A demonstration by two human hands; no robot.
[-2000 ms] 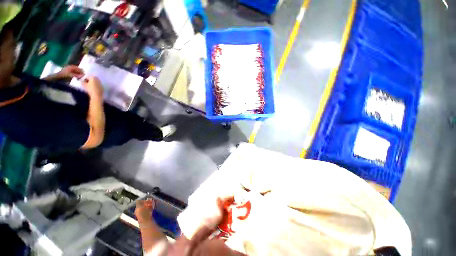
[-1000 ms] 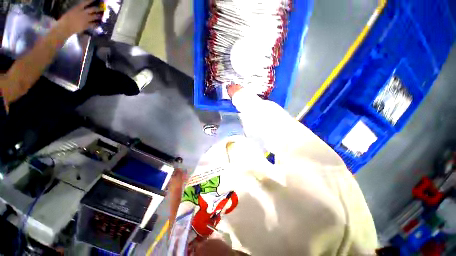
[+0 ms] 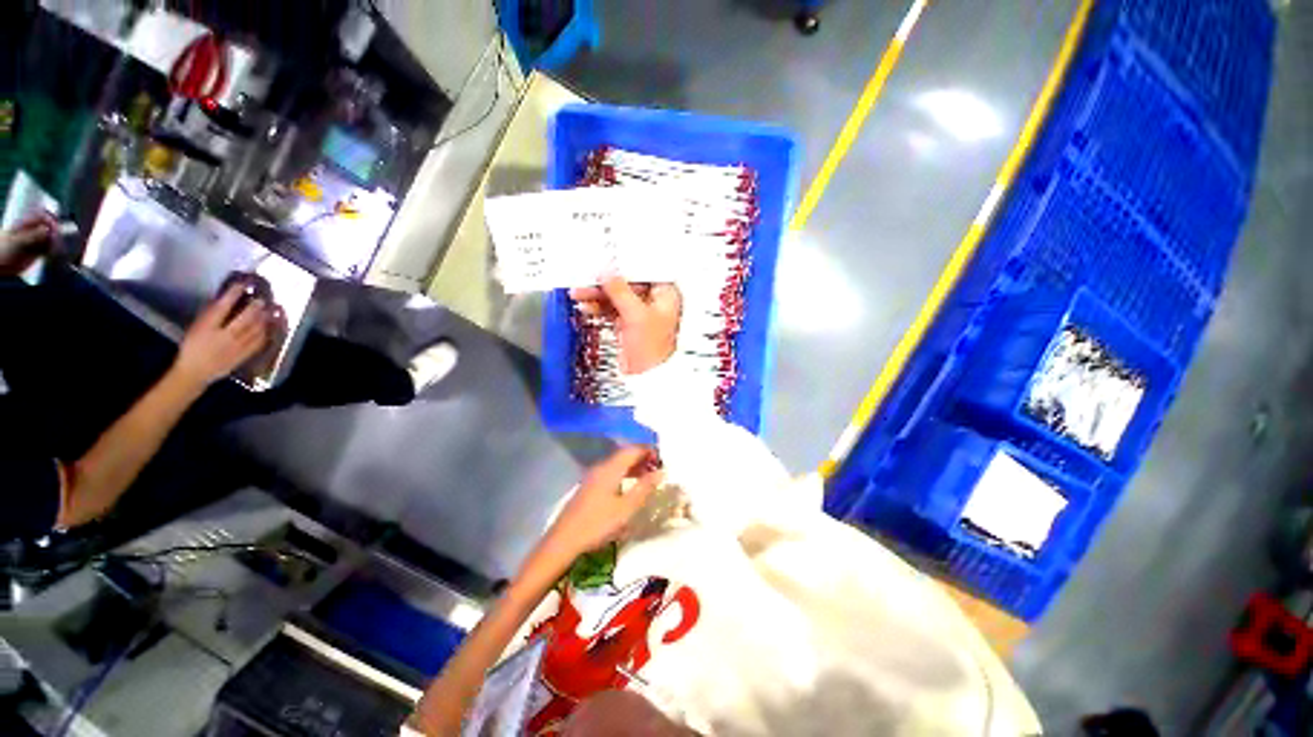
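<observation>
My right hand holds a white paper label sheet with print lines, by its lower right part. Hand and sheet are over a blue plastic tote, and the sheet sticks out past its left rim. The tote holds rows of white wire leads with dark red ends; the sheet and my hand hide some of them. My left hand is just below the tote's near edge, beside my right sleeve; its fingers are bent, and whether they hold anything is unclear.
A co-worker's hand is on a dark mouse on the metal plate at left, before a bench machine. Blue crates stand at right beyond yellow lines. A dark bin is at lower left.
My right hand has lifted the label sheet from the tote's near end. My left hand has come up beside my right sleeve. The co-worker's hand has moved to the mouse.
</observation>
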